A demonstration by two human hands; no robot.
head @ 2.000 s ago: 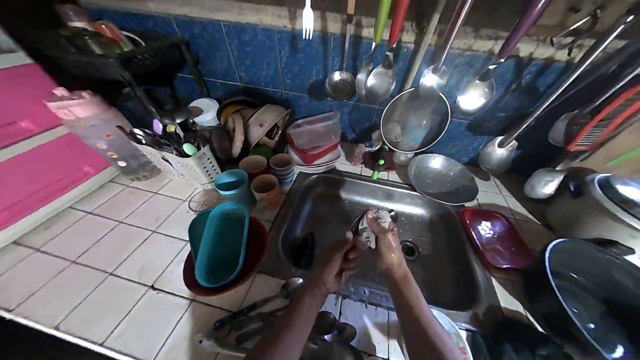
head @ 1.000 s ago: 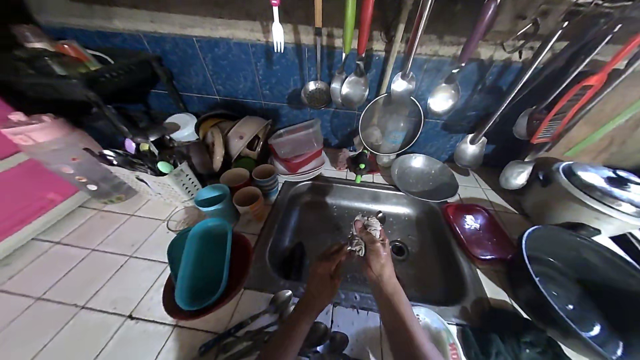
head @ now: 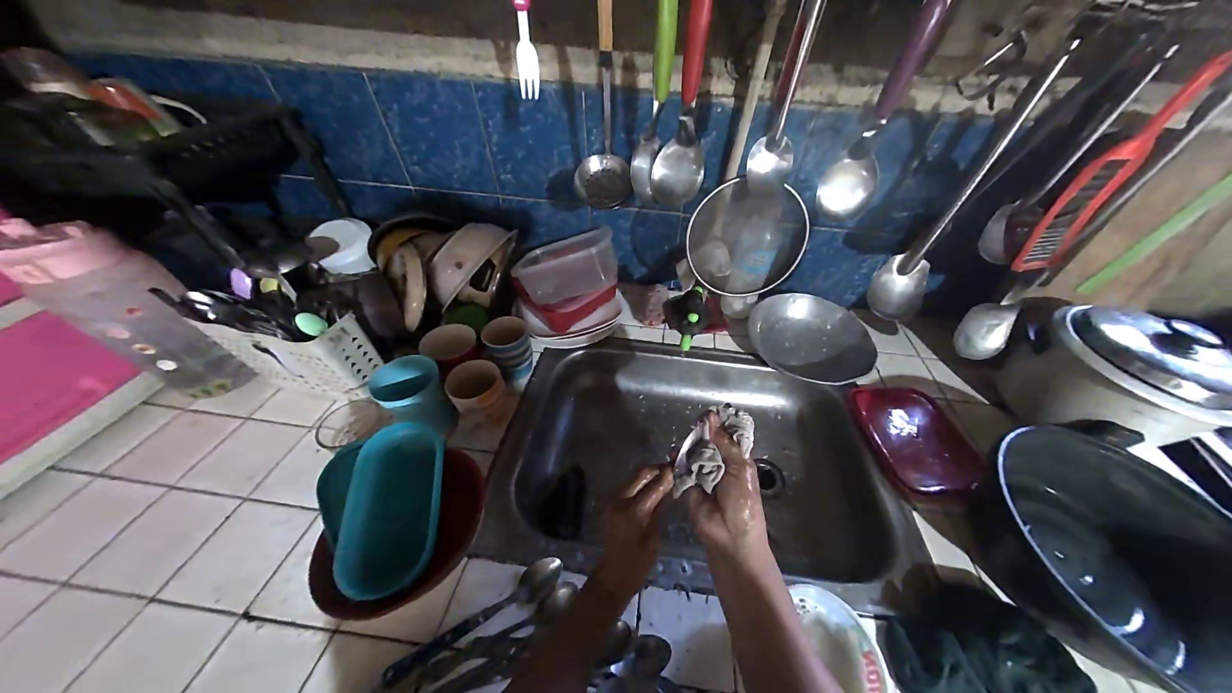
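Over the steel sink [head: 616,404], my right hand [head: 730,486] grips a wet, crumpled whitish cloth [head: 705,462], which bunches up above and left of its fingers. My left hand [head: 635,505] is just to the left, fingers curled, its fingertips close to the cloth's lower left edge; whether they touch it or hold something small cannot be made out. The drain hole [head: 768,476] lies right of my right hand. Several metal spoons [head: 539,577] lie on the tiles at the near edge of the sink, partly under my left forearm.
Left of the sink stand teal oval containers [head: 390,510] in a dark red bowl [head: 462,539], with cups [head: 474,385] behind. A metal bowl [head: 813,337], a red dish [head: 914,441] and a large dark pot [head: 1107,558] are on the right. Ladles and a strainer [head: 748,236] hang behind the sink.
Both hands stay over the sink with the cloth. My left hand, close against the cloth two seconds ago, now sits slightly lower and to its left. The view has shifted a little.
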